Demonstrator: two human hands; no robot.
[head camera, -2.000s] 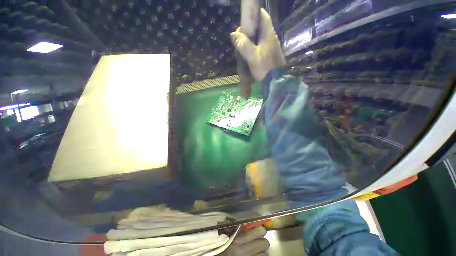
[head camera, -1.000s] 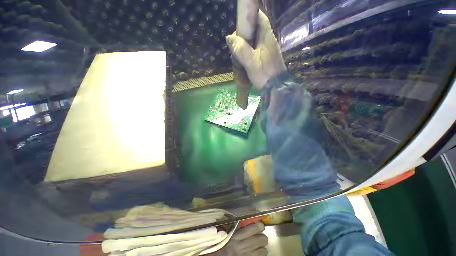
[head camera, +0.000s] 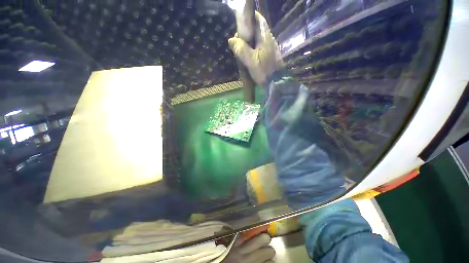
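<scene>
Through the curved window, a green circuit board (head camera: 233, 121) with white and silvery speckles lies flat on a green mat (head camera: 205, 167). My right hand (head camera: 259, 54), in a thin whitish glove and light blue sleeve, is raised above the board's far right side. It grips a pale shaft (head camera: 245, 25), whose darker narrow part points down to the board's back edge. Whether the tip touches the board cannot be told. My left hand cannot be made out; gloved fingers (head camera: 254, 250) show at the bottom edge, but whether they are a hand or an empty glove is unclear.
A large cream panel (head camera: 110, 133) stands left of the mat. Dark bumpy foam (head camera: 154, 36) lines the back, with a yellowish ribbed strip (head camera: 205, 93) before it. Folded whitish gloves (head camera: 169, 244) lie at the lower edge. The white window frame (head camera: 406, 149) curves at right.
The view has shifted slightly. The shaft's dark tip, over the board's middle a second ago, is now drawn back toward its far edge. The board stays in place on the mat.
</scene>
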